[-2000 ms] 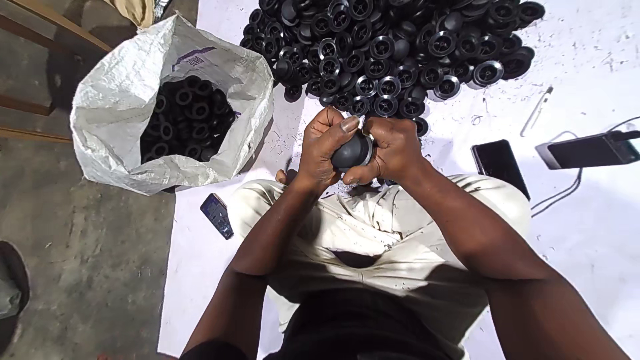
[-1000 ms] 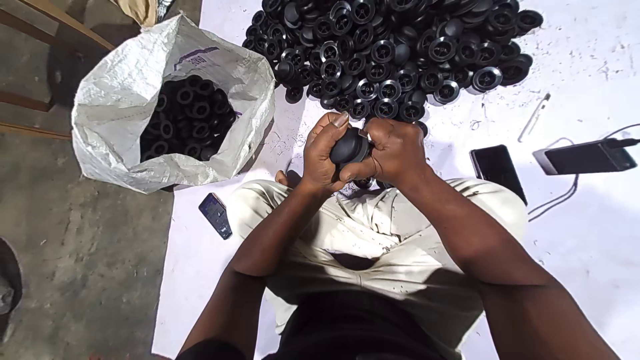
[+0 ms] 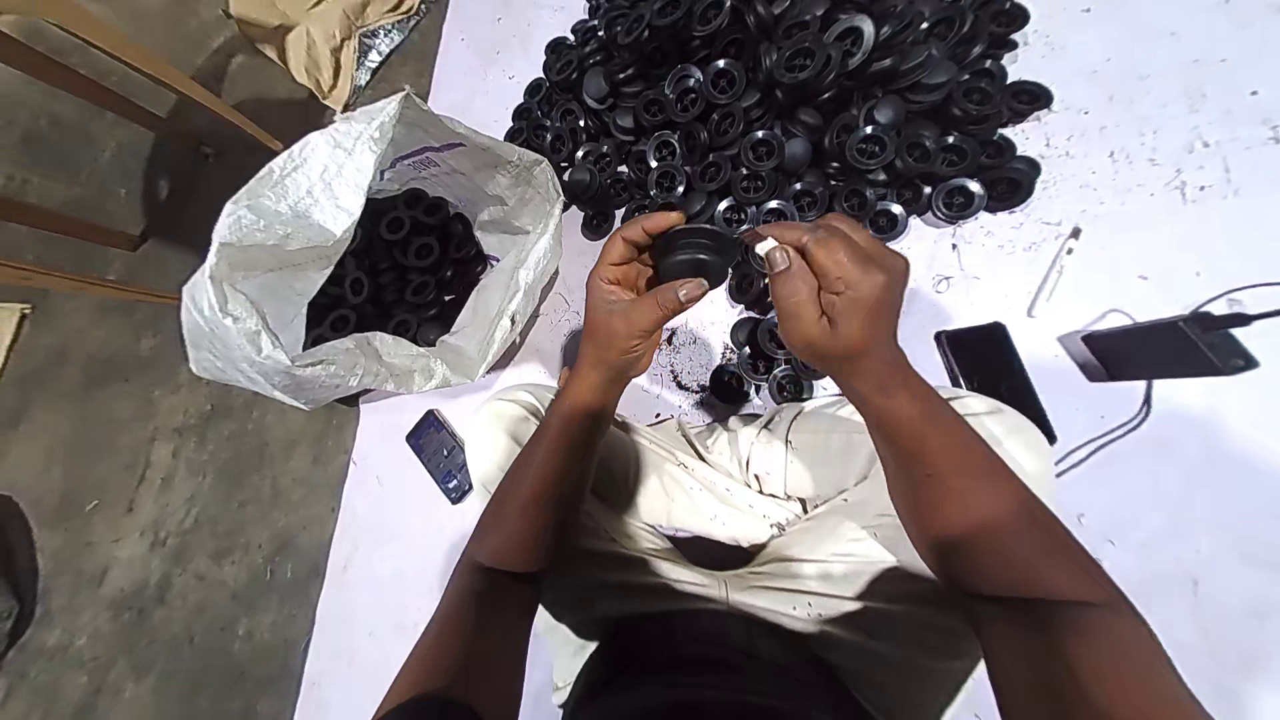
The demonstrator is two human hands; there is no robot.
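Between the thumb and fingers of my left hand point(image 3: 630, 300) is a round, ridged black part point(image 3: 695, 255), held tilted. My right hand point(image 3: 840, 290), just to its right, pinches a small tool with a white part point(image 3: 766, 247); its dark tip points toward the round part, and whether they touch I cannot tell. A large heap of similar black round parts point(image 3: 760, 150) lies beyond both hands. Several more point(image 3: 770, 350) lie beneath my right hand, near my lap. To the left, a white woven sack point(image 3: 250, 300) stands with its mouth wide, holding black ring-shaped parts point(image 3: 395, 270).
A phone point(image 3: 440, 456) lies by my left knee, a black phone point(image 3: 995, 380) by my right knee. Farther right are a dark device point(image 3: 1170, 348) with a cable and a thin white pen-like item point(image 3: 1055, 270). Wooden legs point(image 3: 80, 225) and brown cloth point(image 3: 310, 40) are at the upper left.
My hands were close together around a black part; now they are apart, the left holding a round part on its own and the right showing the small white-ended tool.
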